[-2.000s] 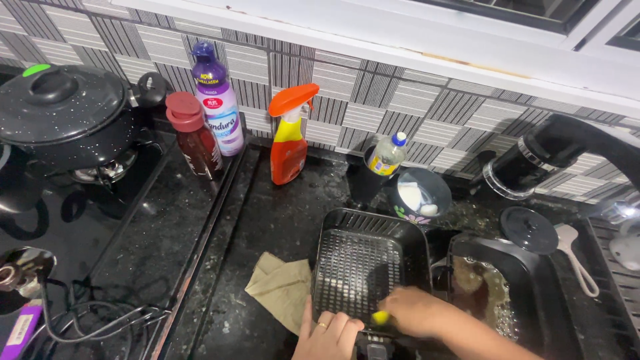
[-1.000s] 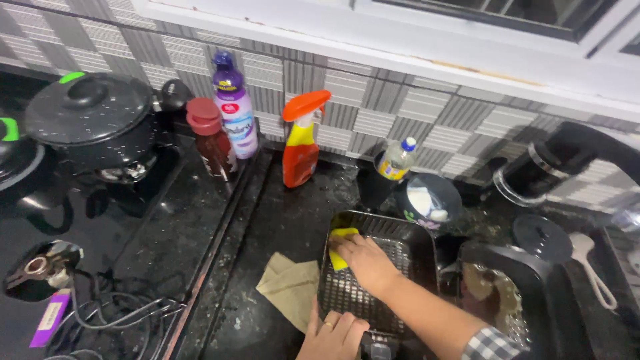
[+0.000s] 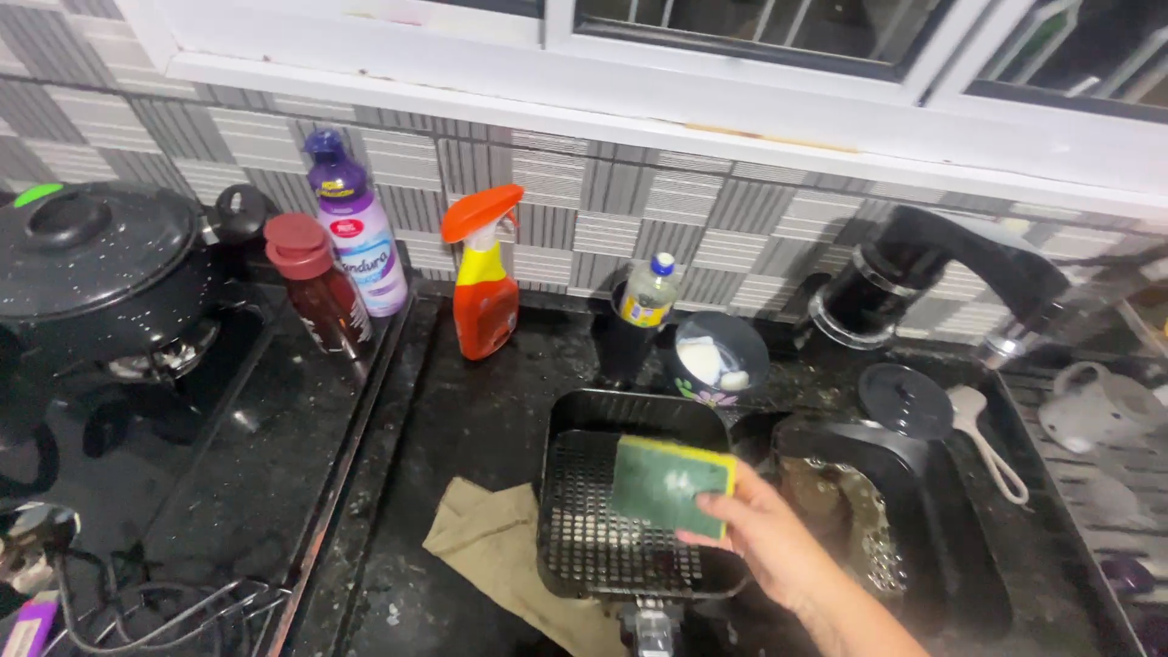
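Observation:
My right hand [image 3: 762, 529] grips a yellow and green scouring sponge [image 3: 671, 484] by its right edge, green side up, above a black square grill pan [image 3: 620, 557]. The pan has a gridded bottom, and its handle points toward me. A beige cloth [image 3: 497, 547] lies on the counter against the pan's left side, partly hidden by it. My left hand is out of the picture.
A sink [image 3: 949, 538] with foamy water lies right of the pan. Behind stand an orange spray bottle [image 3: 488, 310], a small clear bottle [image 3: 650, 292] and a bowl [image 3: 721, 356]. A stove with a lidded pot [image 3: 100, 255] is at left.
My left hand has left the pan's near edge and gone out of view. The right hand has moved from the pan's far left to its right side, with the sponge's green face now showing.

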